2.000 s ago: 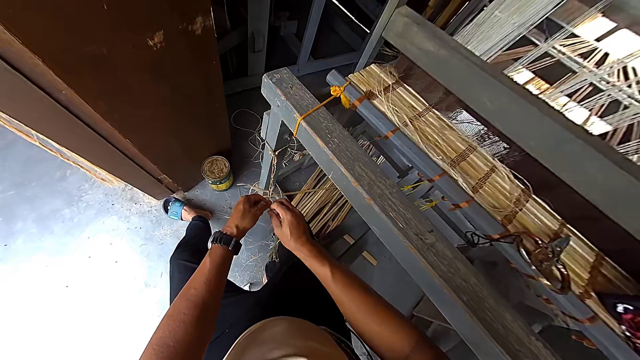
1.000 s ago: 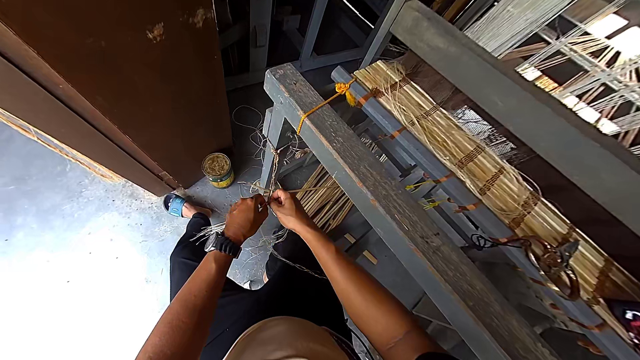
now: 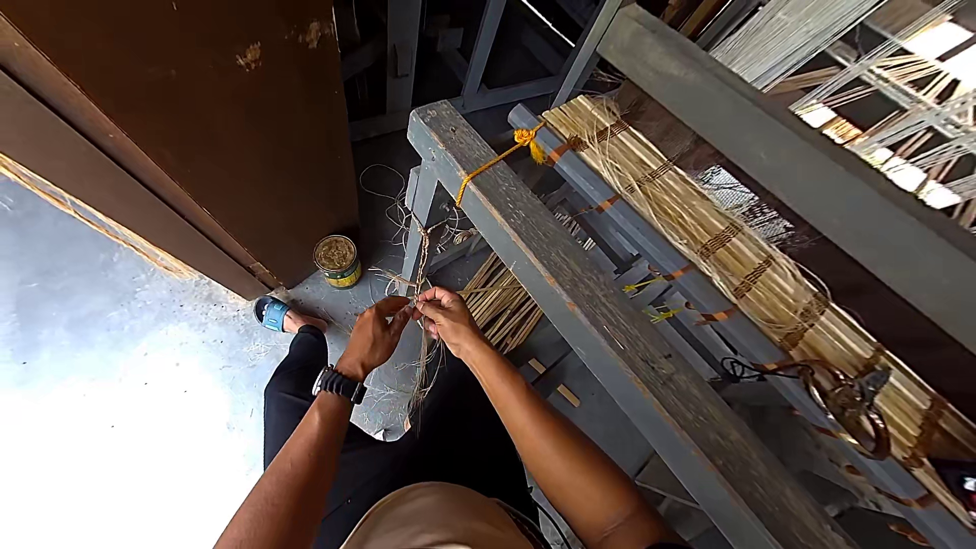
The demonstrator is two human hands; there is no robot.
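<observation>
A braided cord of thin fibers (image 3: 423, 255) hangs beside the loom's grey wooden post and runs down to my hands. My left hand (image 3: 375, 335), with a black watch on the wrist, pinches the cord's lower end from the left. From the right, my right hand (image 3: 446, 316) pinches the same spot, fingertips almost touching the left ones. Loose fiber strands (image 3: 423, 374) dangle below both hands. Curly fibers (image 3: 393, 198) stick out near the top of the cord. How the strands cross between my fingertips is hidden.
A grey wooden beam (image 3: 579, 282) slants close by on the right, tied with orange cord (image 3: 492, 164). Beyond it, woven reed matting (image 3: 709, 236) lies along a grey bar, with scissors (image 3: 850, 404) on it. A tin can (image 3: 337, 261) stands by the brown cabinet (image 3: 191, 114). Bundled sticks (image 3: 499, 305) lie under the beam.
The loose strands that spread to the left of my left hand one second ago now hang down below my hands. Both hands remain close together at the cord.
</observation>
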